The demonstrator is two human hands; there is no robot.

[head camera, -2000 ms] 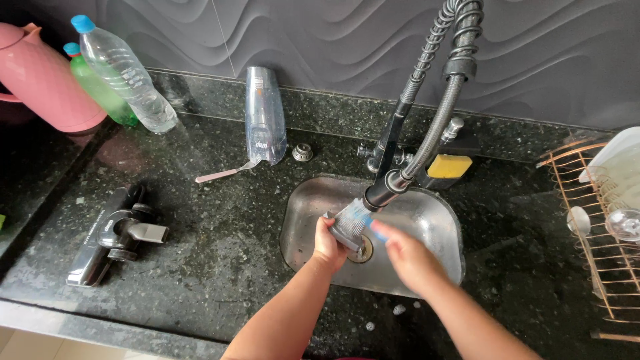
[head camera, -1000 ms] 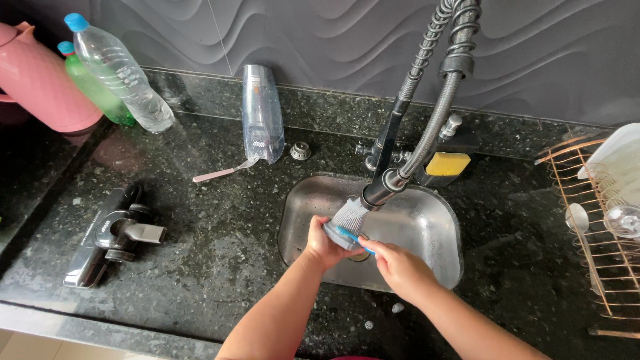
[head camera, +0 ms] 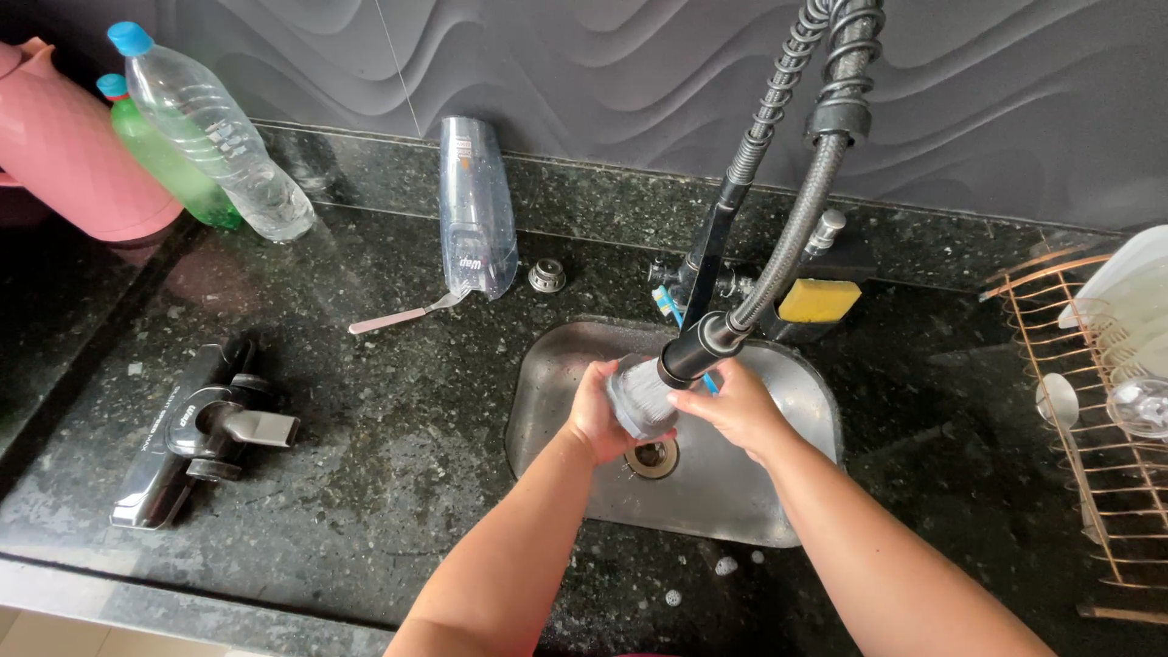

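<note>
Over the steel sink (head camera: 730, 493), my left hand (head camera: 598, 415) grips a translucent grey, cup-like part (head camera: 639, 401) beneath the black faucet spray head (head camera: 691, 351). Water runs from the head onto the part. My right hand (head camera: 735, 406) holds a blue toothbrush (head camera: 668, 306), its bristles pointing up toward the faucet base; the thumb and a finger are close to the part's right side. Behind the sink, a clear vacuum dust container (head camera: 478, 210) leans on the backsplash, with a pink-handled fork (head camera: 392, 319) against its base and a small round cap (head camera: 547, 275) beside it.
A black vacuum floor head (head camera: 187, 429) lies at left. Plastic bottles (head camera: 219, 137) and a pink thermal jug (head camera: 78, 146) stand at the back left. A yellow sponge (head camera: 818, 300) sits behind the sink. On the right is a copper wire dish rack (head camera: 1095, 438) with dishes and a spoon (head camera: 1058, 401).
The toothbrush, earlier against the grey part, is now turned upward in my right hand, away from it. The part has tilted, its round opening now under the spray head.
</note>
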